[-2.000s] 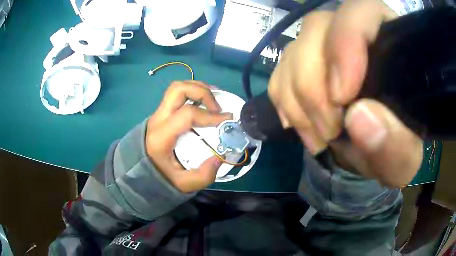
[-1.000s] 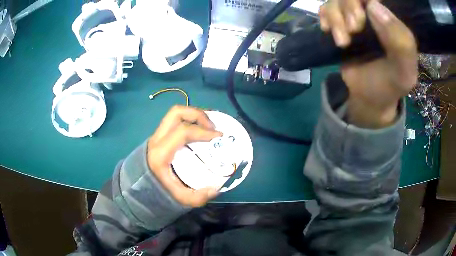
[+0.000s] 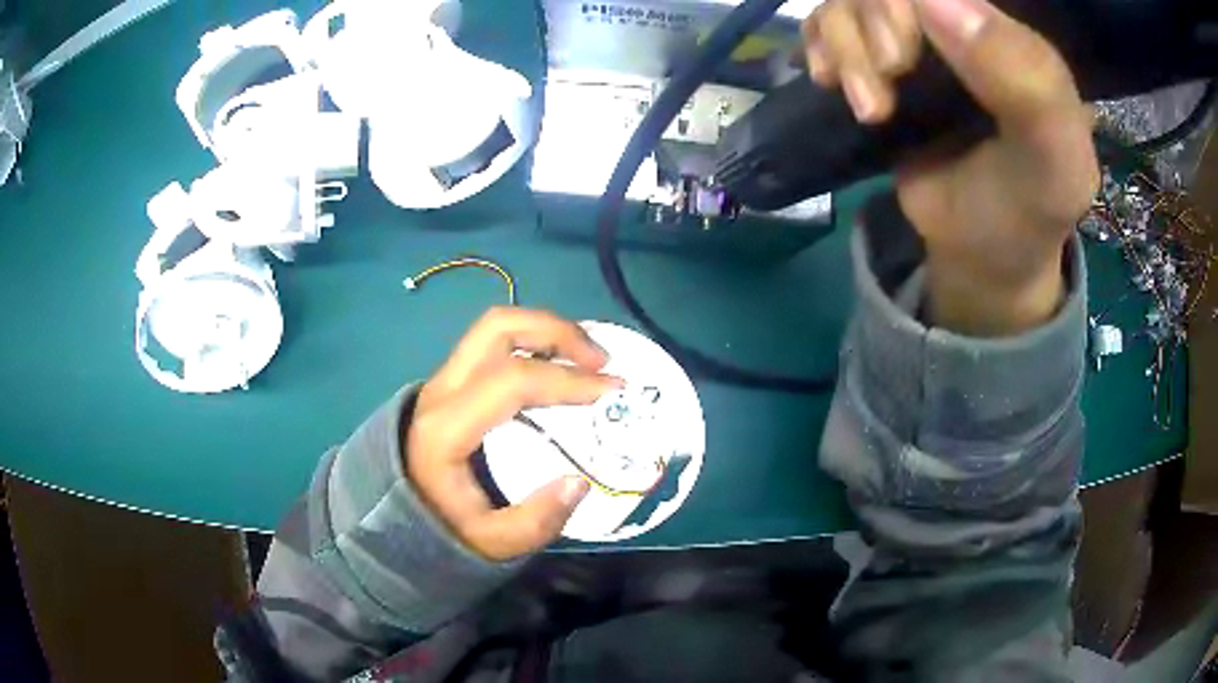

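Note:
My left hand (image 3: 501,434) holds a round white base housing (image 3: 641,427) by its left side near the bench's front edge. The motor on the housing is washed out by glare; thin yellow and dark leads (image 3: 588,476) run over it. The leads' white connector (image 3: 412,283) lies on the mat beyond the hand. My right hand (image 3: 982,147) is closed around the black electric screwdriver (image 3: 855,134), raised at the upper right. Its tip is at the front of the automatic screw feeder (image 3: 608,147); whether it touches is unclear.
White plastic housings (image 3: 448,114) stand at the upper left, with an open round one (image 3: 210,331) nearest. A black cable (image 3: 617,227) loops between the feeder and my right sleeve. Motors with tangled wires (image 3: 1149,247) lie at the right edge. The green mat (image 3: 80,387) has a curved front edge.
My right hand has moved the screwdriver up from the motor on the housing to the feeder's front. My left hand keeps its hold on the housing, now slightly lower in view.

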